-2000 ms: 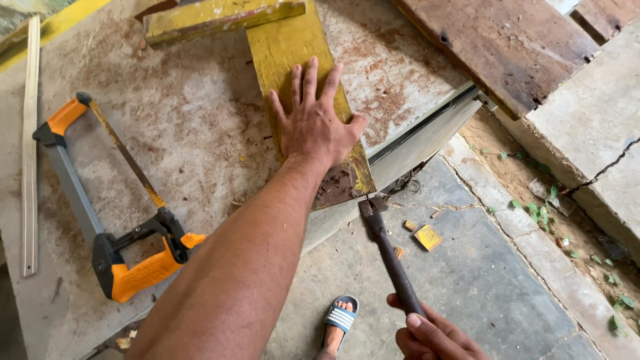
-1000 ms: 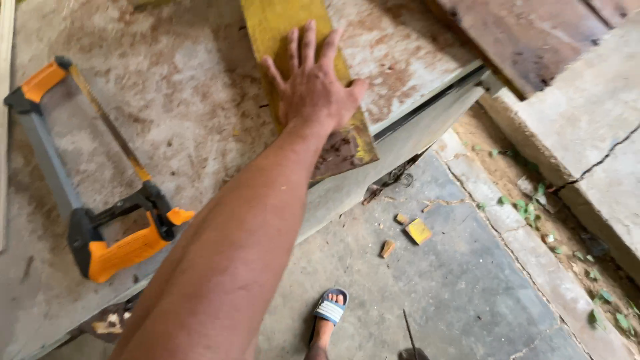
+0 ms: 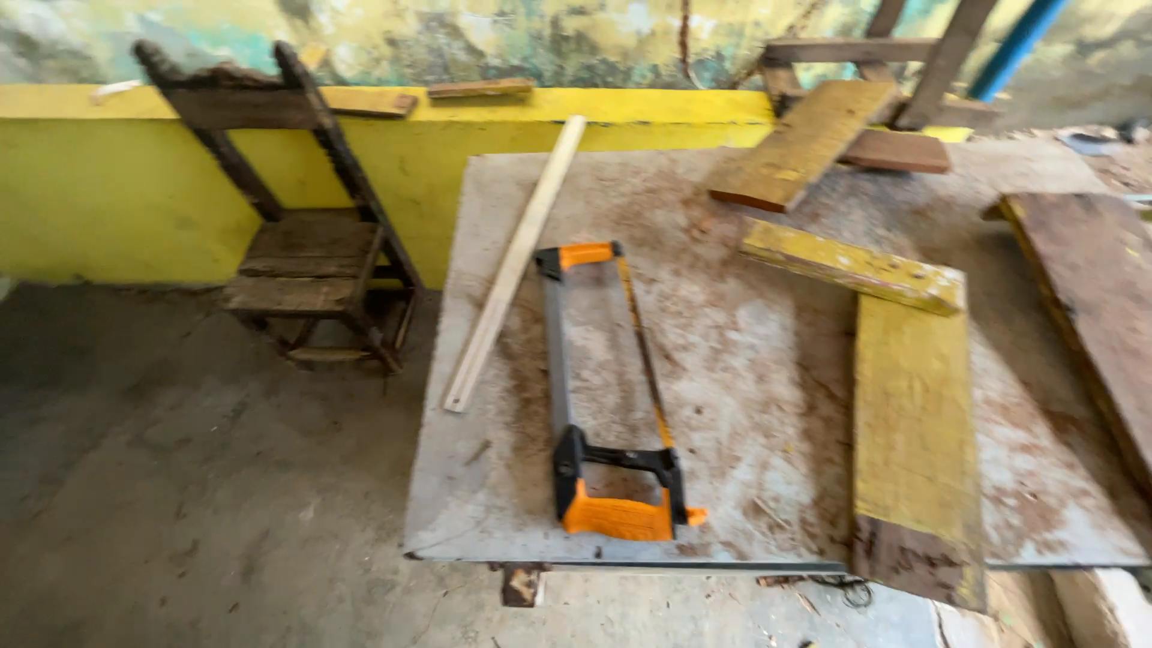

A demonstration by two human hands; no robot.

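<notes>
Neither of my hands shows in the head view now. A hacksaw (image 3: pixel 619 517) with an orange and black handle lies on the worn tabletop (image 3: pixel 738 360), close to its near edge. Left of it rests a thin pale wooden strip (image 3: pixel 517 261), set at a slant. On the right a yellow-painted board (image 3: pixel 916 405) has its bare brown end sticking out over the near edge. Across that board's far end lies a short yellow wooden block (image 3: pixel 855 265). Another yellowish board (image 3: pixel 801 148) leans at the table's back right.
An old wooden chair (image 3: pixel 301 261) stands left of the table, by a low yellow wall (image 3: pixel 90 189) with wood scraps on top. A wide brown plank (image 3: pixel 1093 297) lies at the right. Wooden framing (image 3: pixel 855 51) and a blue pipe (image 3: pixel 1017 49) are behind the table.
My left hand, earlier flat on the yellow board, is out of view. My right hand, seen two seconds ago with a dark-handled tool, is also out of view. The view has swung left and up.
</notes>
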